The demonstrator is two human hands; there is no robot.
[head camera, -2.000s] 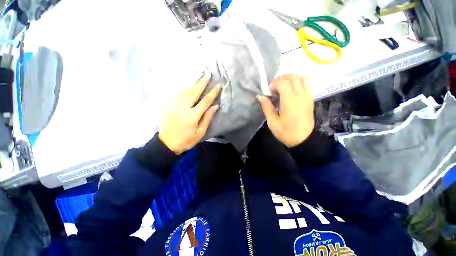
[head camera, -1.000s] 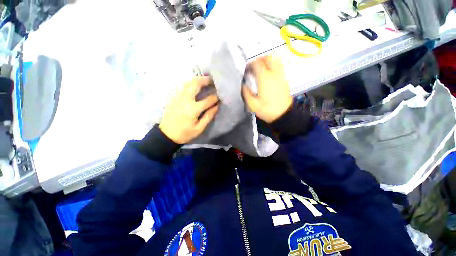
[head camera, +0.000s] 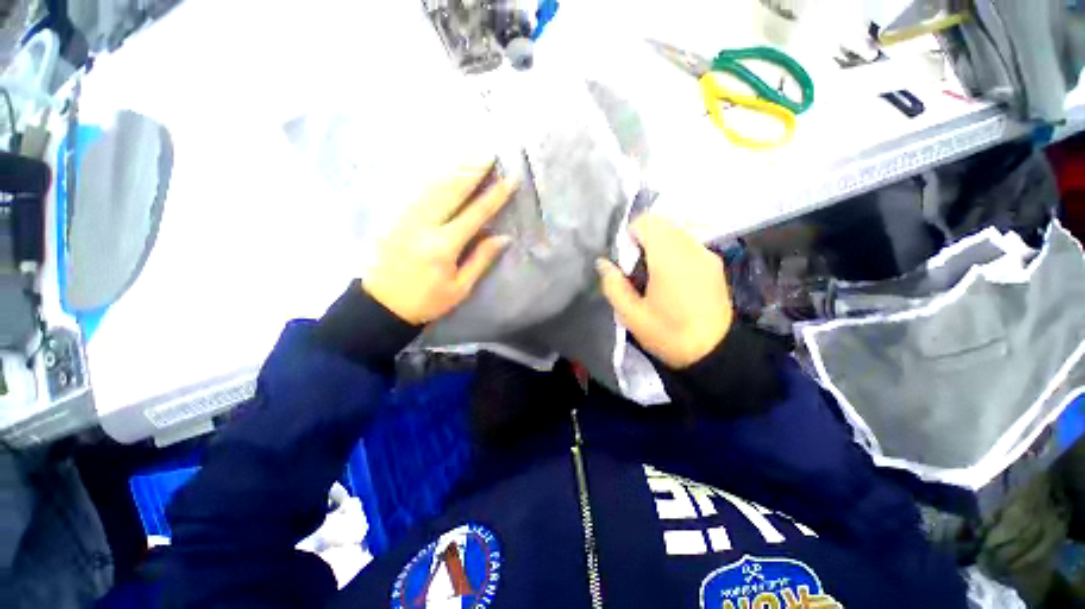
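A grey garment panel [head camera: 553, 226] with white edges lies on the white table below the sewing machine's needle area [head camera: 519, 50], its lower part hanging over the front edge. A short dark line shows on it near the middle. My left hand [head camera: 440, 244] lies with fingers apart on the panel's left part. My right hand [head camera: 676, 286] is closed on the panel's right edge, thumb on top and the other fingers partly hidden. The white cloth at the left blends into the table.
Scissors with green and yellow handles [head camera: 750, 105] lie at the upper right, a small dark tool [head camera: 904, 104] beyond them. A curved grey piece [head camera: 115, 214] lies at the left. Grey panels [head camera: 952, 363] hang low at the right. A blue crate [head camera: 411, 446] is below the table.
The right part of the panel, folded up a second ago, now lies flatter with its dark line showing. My right hand has moved right and down along its edge.
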